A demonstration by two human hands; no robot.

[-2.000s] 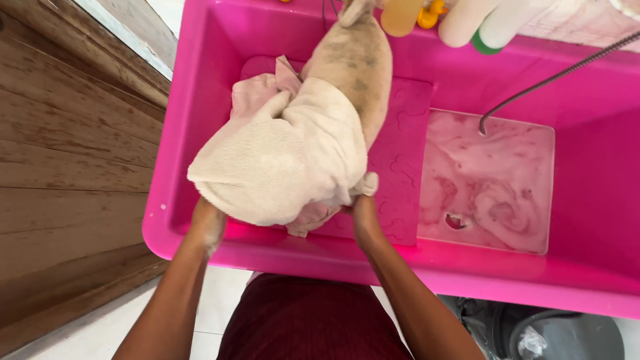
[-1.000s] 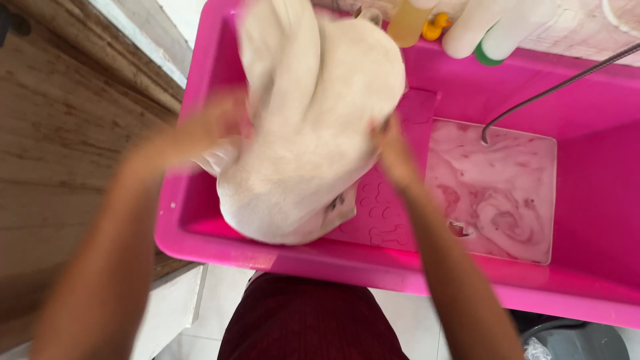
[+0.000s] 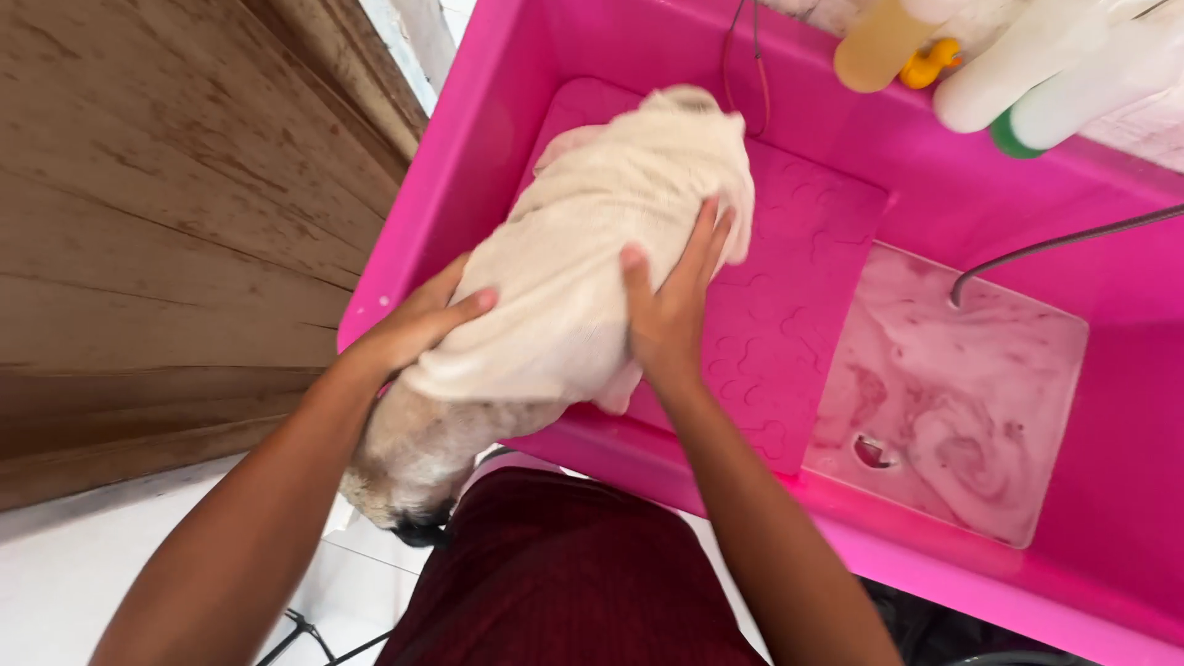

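A small, light-coated dog (image 3: 435, 439) stands at the left end of a pink plastic pet bathtub (image 3: 925, 546), its dark-muzzled head hanging over the near rim. A cream towel (image 3: 592, 240) covers its back and sides. My left hand (image 3: 430, 319) lies on the towel at the dog's left-hand side in view, thumb on top. On the opposite side, my right hand (image 3: 675, 296) presses against the towel with fingers spread. The dog's legs are mostly hidden under the cloth.
Frothy pinkish water (image 3: 962, 398) fills the right basin, with a hose (image 3: 1064, 242) reaching into it. Several bottles (image 3: 1027, 65) and a yellow rubber duck (image 3: 930, 63) line the back rim. A thin looped tether (image 3: 763, 88) hangs at the back. A wooden panel (image 3: 166, 213) stands left.
The towel, bunched toward the near end two seconds ago, now lies along the dog's back. The dog's head now shows over the near rim. Both hands have moved onto the towel's sides.
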